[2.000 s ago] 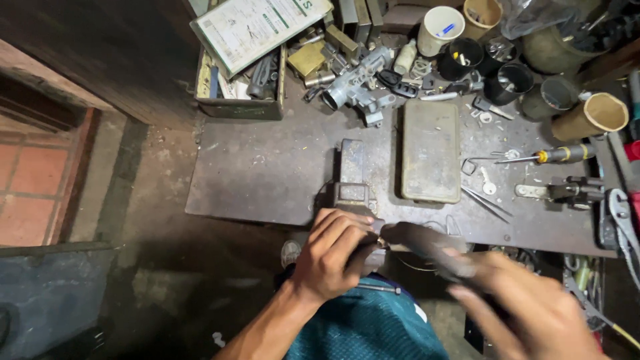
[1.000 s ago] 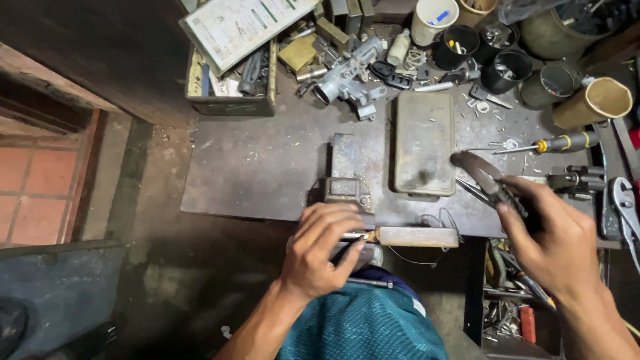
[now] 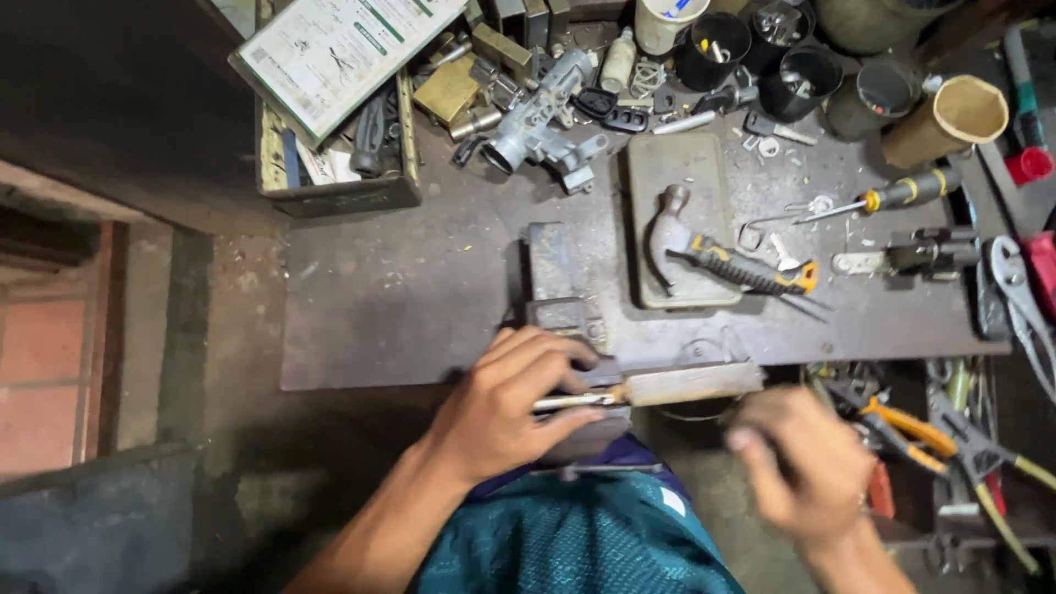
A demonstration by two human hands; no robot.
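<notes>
My left hand rests over the bench vise, its thumb and fingers about a thin metal rod. The rod's right end meets a brass-coloured part beside a pale rectangular bar, which juts out to the right along the bench edge. My right hand, blurred, is just below and right of the bar's end, its fingers curled; whether it holds anything is not clear. A claw hammer with a black and yellow grip lies across the lid of a grey box.
Metal lock housings, brass blocks and cups of small parts crowd the back. An open box stands at left. At right lie a screwdriver and pliers; orange-handled tools are below the bench edge.
The claw hammer, in my right hand before, now lies on the grey box. My right hand has let it go and moved down and left toward the bar. My left hand remains at the vise.
</notes>
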